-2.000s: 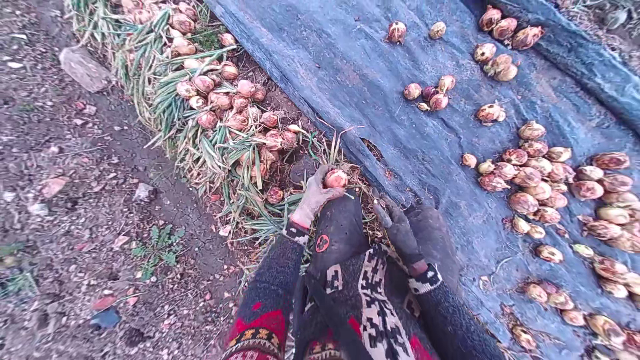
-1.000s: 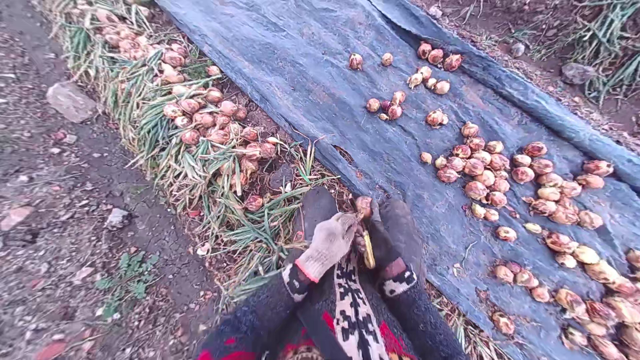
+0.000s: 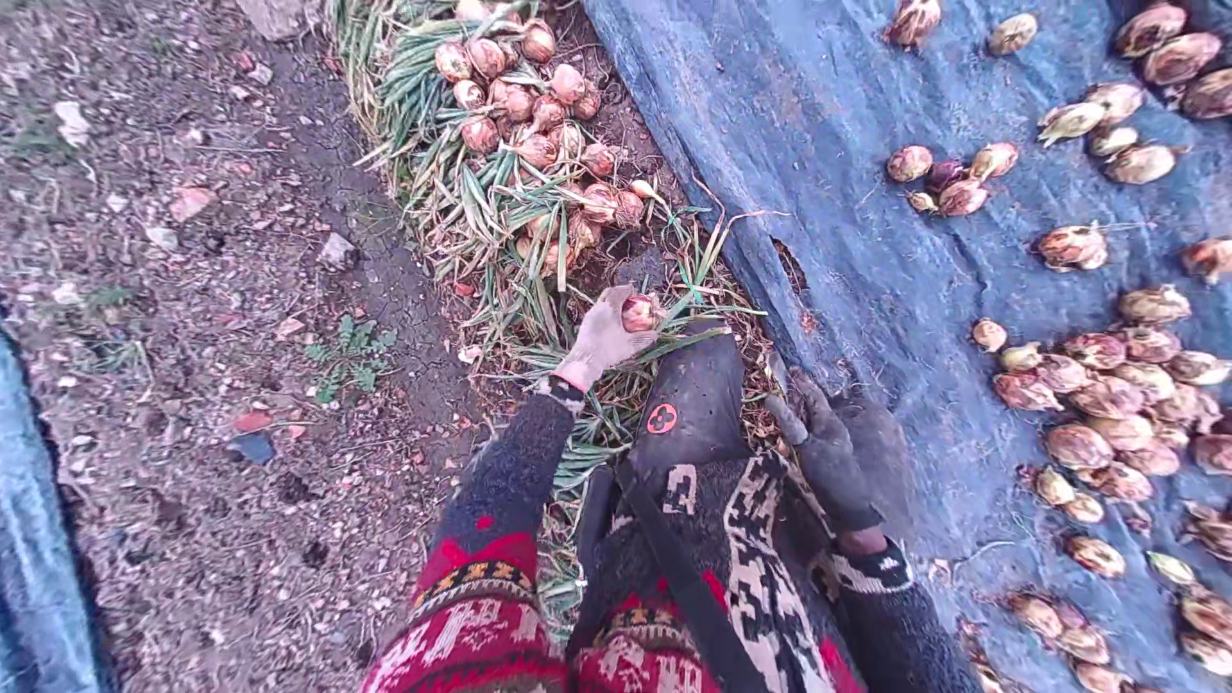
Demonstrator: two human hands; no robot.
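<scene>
Around a reddish onion my left hand, in a pale glove, is closed at the edge of the onion row. Green leaves trail from near that onion across my knee. My right hand, in a dark grey glove, hovers beside my other knee with its fingers spread; whether anything lies behind its palm is hidden. Above the left hand lies a heap of onions with their leaves. Onions with no long leaves lie in clusters on the blue sheet to the right.
Bare stony soil runs along the left, with a small green weed and a large stone at the top. Another blue sheet shows at the far left edge. The main sheet has a hole near its edge.
One second ago both hands were together over my lap around an onion, with something yellow by the right hand. Now they are apart, the left at the leafy row holding an onion.
</scene>
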